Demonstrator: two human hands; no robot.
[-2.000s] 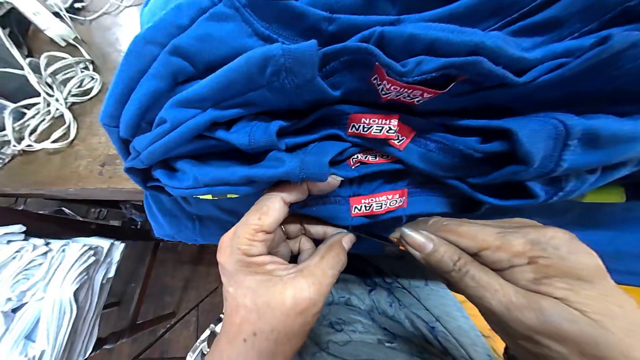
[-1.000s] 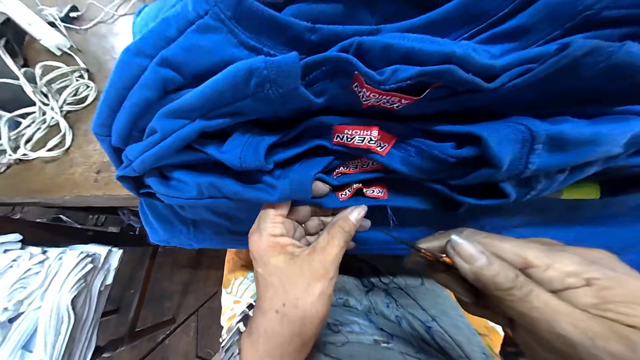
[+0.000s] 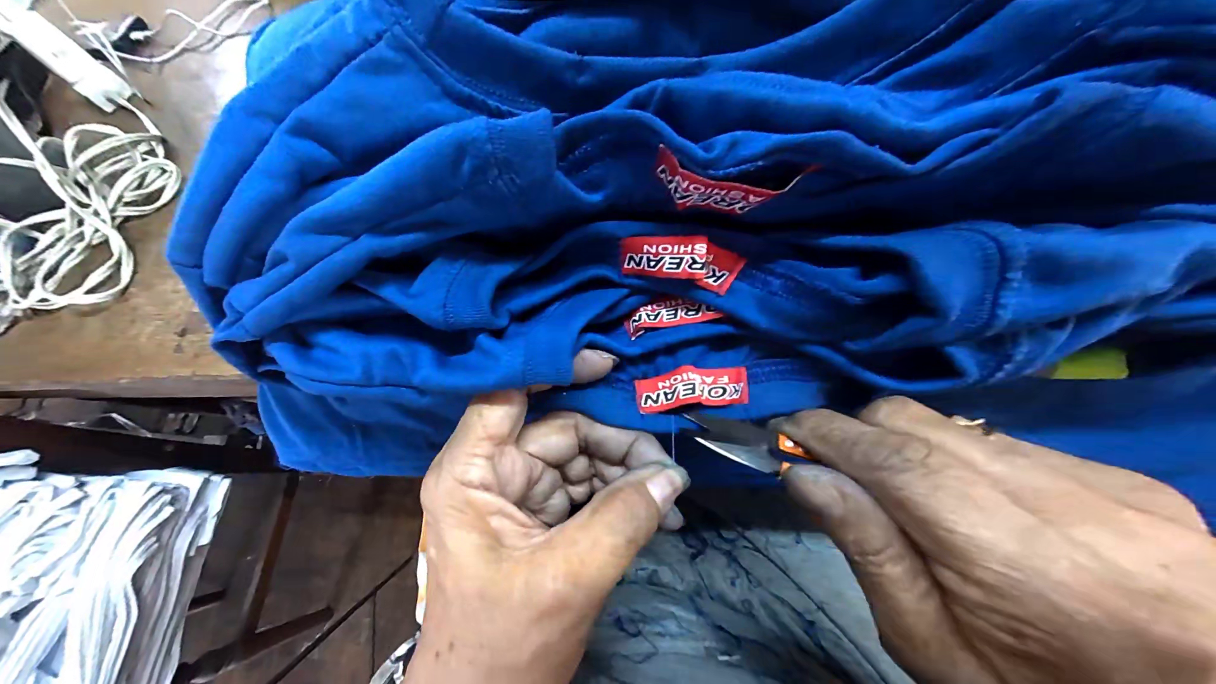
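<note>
Several blue knit garments [image 3: 380,209] lie stacked, with red neck labels bearing writing along their collars. My left hand [image 3: 570,513] is below the lowest label [image 3: 692,389], pinching a thin thread [image 3: 674,445] between thumb and finger; the thread runs up to the garment's edge. Another of its fingertips pokes out at a fold of the cloth. In my right hand [image 3: 950,522] is a pair of thread snips [image 3: 746,442] with orange handle parts, its blades apart and pointing left, one tip close under the lowest label. The handles are mostly hidden by the fingers.
A wooden table [image 3: 142,347] supports the garments. At its left lie a coiled white cable [image 3: 104,209] and a white power strip [image 3: 62,47]. White folded fabric pieces [image 3: 104,570] are at the lower left. Patterned grey-blue cloth [image 3: 722,608] with loose threads lies below my hands.
One second ago my left thumb was at the lowest label and the snips were farther right. Now my left hand is lower with the thread, and the snips are at the garment's edge, blades apart.
</note>
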